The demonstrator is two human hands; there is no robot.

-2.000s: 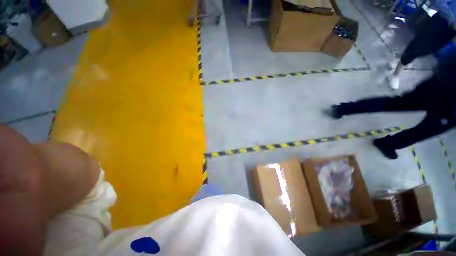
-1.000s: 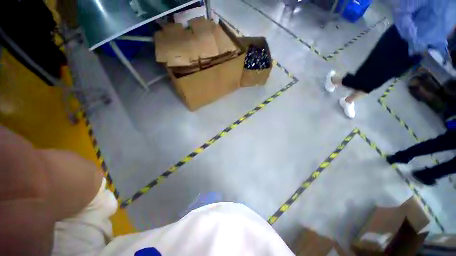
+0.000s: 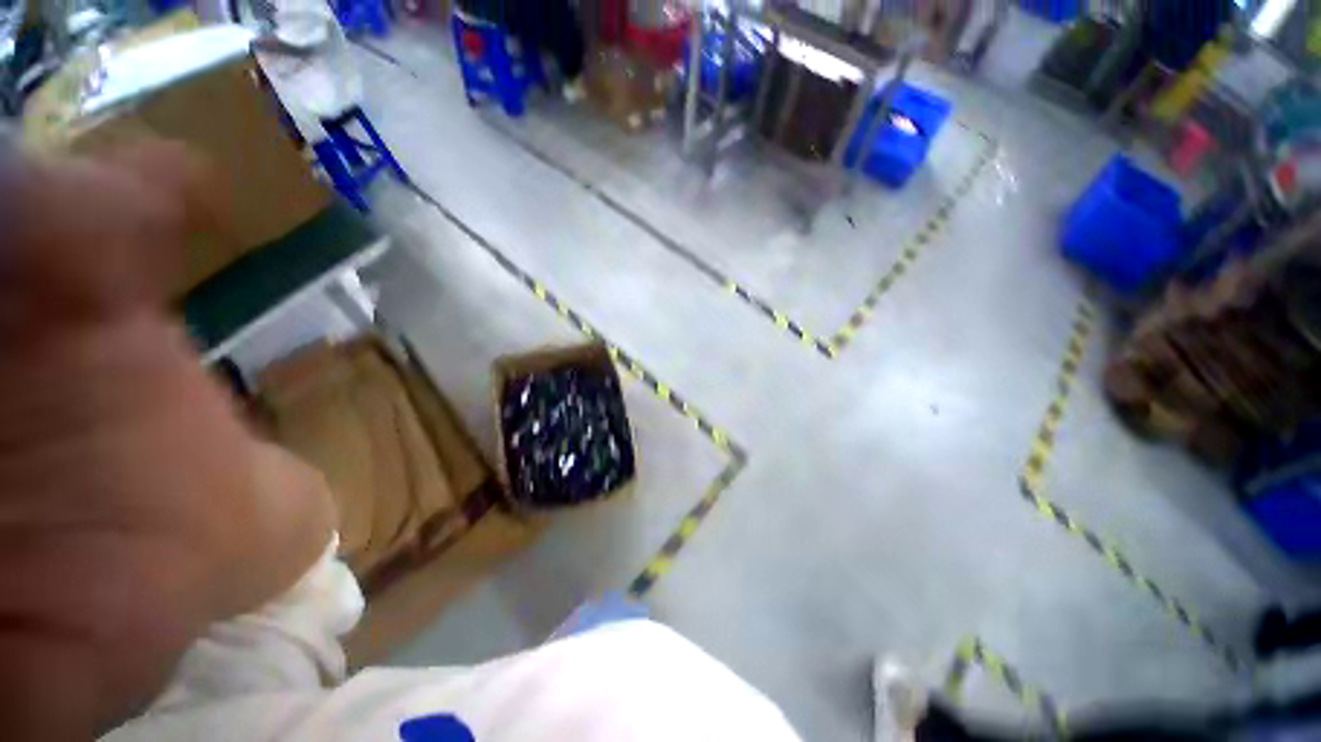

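Observation:
My left hand (image 3: 145, 449) is very large and blurred at the left edge, close to the camera, above a white sleeve cuff. Its fingers are not clear, so I cannot tell whether it holds anything. My right hand is not in view. On the floor ahead, a small open carton (image 3: 565, 432) is filled with black, shiny small items. A larger open carton (image 3: 435, 580) with folded brown cardboard (image 3: 348, 442) in it stands against its left side, partly hidden by my hand.
A green-topped bench (image 3: 283, 276) with a brown carton (image 3: 217, 181) is at the upper left. Blue stools (image 3: 355, 157) stand beyond. Blue bins (image 3: 1123, 225) and brown stacked material (image 3: 1224, 363) are at the right. Yellow-black tape (image 3: 688, 399) marks the grey floor.
The view has swung right, off the yellow walkway. The small carton of black items is now nearer and lower. The walking person in blue has left view. My left hand stays at the left edge.

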